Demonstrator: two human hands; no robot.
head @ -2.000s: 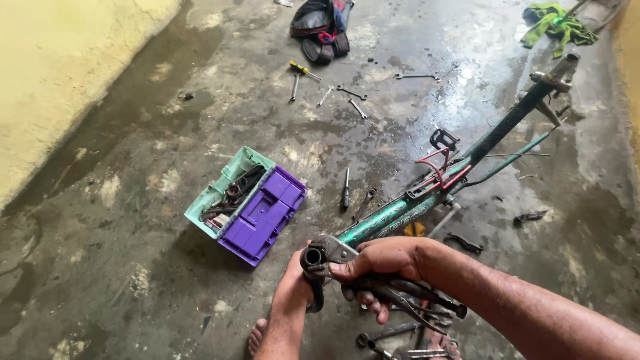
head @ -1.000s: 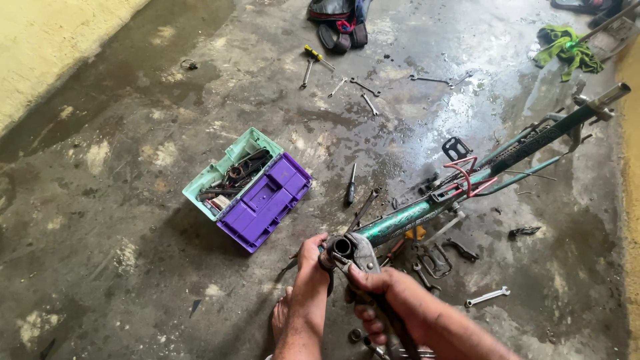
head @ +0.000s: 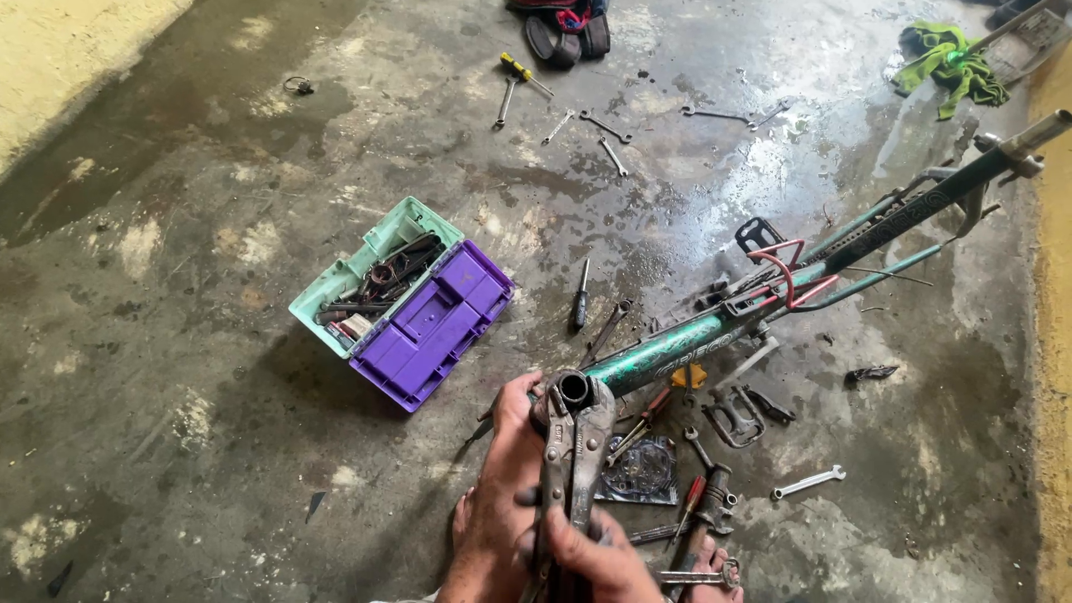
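A green bicycle frame [head: 662, 352] slants from bottom centre to the upper right, with its head tube [head: 574, 388] end-up near my hands. Large locking pliers [head: 578, 444] have their jaws around the top of that tube. Around the pliers' handles, near the bottom edge, my right hand [head: 590, 548] is closed. My left hand [head: 502, 469] wraps the tube end of the frame from the left, its fingers partly hidden behind the pliers. A red bottle cage [head: 787, 272] is attached to the frame.
Left of the frame lies an open toolbox with a purple lid [head: 431, 327], full of tools. A screwdriver [head: 581, 293], a combination wrench [head: 808, 483], a pedal [head: 735, 417] and several other tools lie on the floor. A foot [head: 712, 574] shows at the bottom. Green cloth [head: 950, 67] lies upper right.
My right hand and the pliers' handles have swung from the right of the tube to below it. The jaws remain at the tube's top, and my left hand is still at the frame.
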